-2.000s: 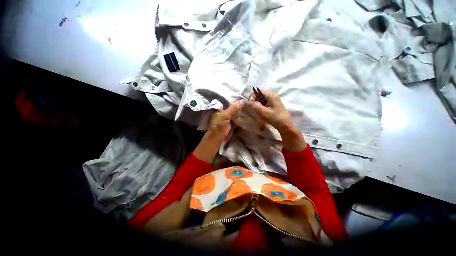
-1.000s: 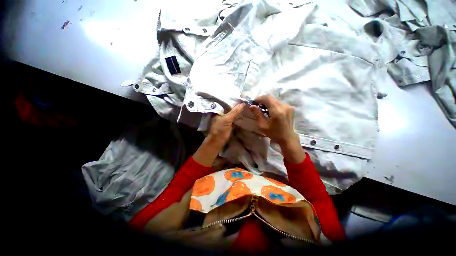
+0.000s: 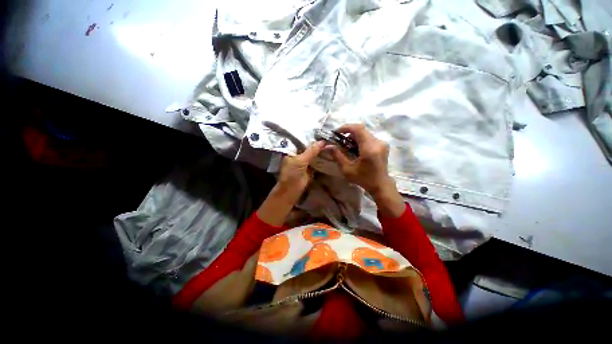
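Note:
An off-white jacket (image 3: 436, 114) lies spread over the table, with its dark neck label (image 3: 234, 83) at left and a hem band (image 3: 439, 193) with dark buttons at lower right. My left hand (image 3: 297, 168) pinches the jacket cloth near the middle, just right of a cuff (image 3: 268, 140) with two buttons. My right hand (image 3: 366, 158) holds dark thread snips (image 3: 345, 140), their tips pointing left at the cloth beside my left thumb. The fingers hide part of the snips and the pinched edge.
The white tabletop (image 3: 154, 74) has small thread scraps at upper left and lower right. More pale garments (image 3: 597, 74) lie at the far right. Pale cloth (image 3: 181, 228) hangs in a heap below the table edge at left. An orange-patterned apron (image 3: 319, 252) is at my front.
The snips' tips pointed up and away two seconds ago; they now point left at the cloth. My right hand has turned and shifted slightly. My left hand still pinches the cloth in nearly the same place.

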